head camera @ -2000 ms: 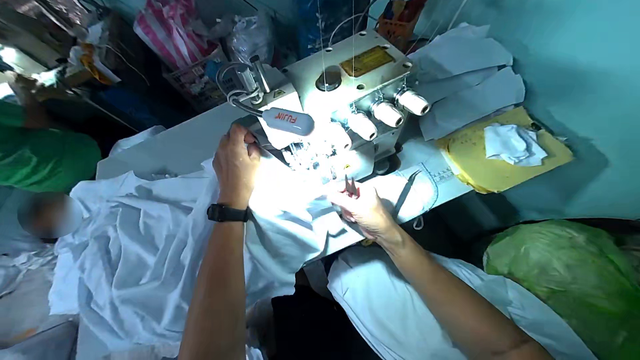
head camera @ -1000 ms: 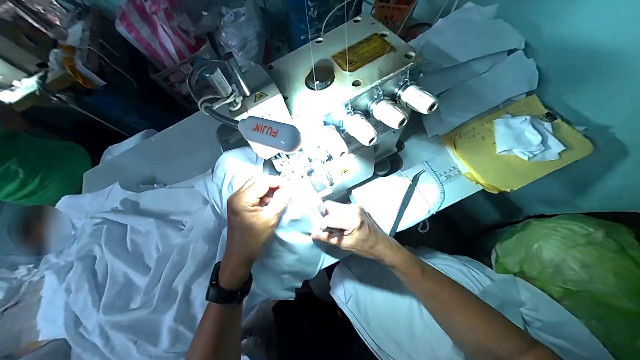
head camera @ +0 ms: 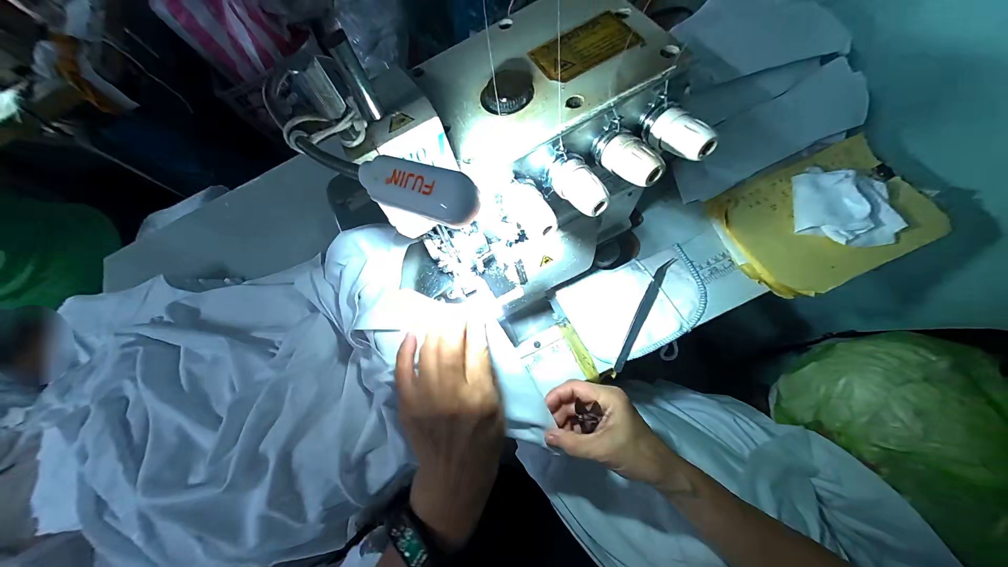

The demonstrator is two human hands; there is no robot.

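Note:
An overlock sewing machine [head camera: 472, 134] with a lit lamp [head camera: 419, 191] over its needle area stands at the top centre. My left hand [head camera: 453, 378] lies flat, fingers extended, on white fabric [head camera: 228, 394] just in front of the presser foot; glare hides its fingertips. To the right, my right hand [head camera: 602, 429] pinches the fabric's edge between thumb and finger, with a small dark object [head camera: 587, 416], perhaps thread snips, within its curled fingers. Black tweezers [head camera: 644, 315] rest on a white stitched cloth piece [head camera: 622, 307] beside the machine.
A yellow folder or pad [head camera: 835, 228] with a crumpled white cloth [head camera: 846, 206] lies at the right, near grey fabric pieces [head camera: 780, 118]. A green plastic bag [head camera: 906, 417] sits lower right. Another person in green [head camera: 51, 252] is at the left edge.
My left hand has gone from curled fingers to lying flat on the fabric. My right hand has moved away from the needle area, toward me. The view has come closer to the machine.

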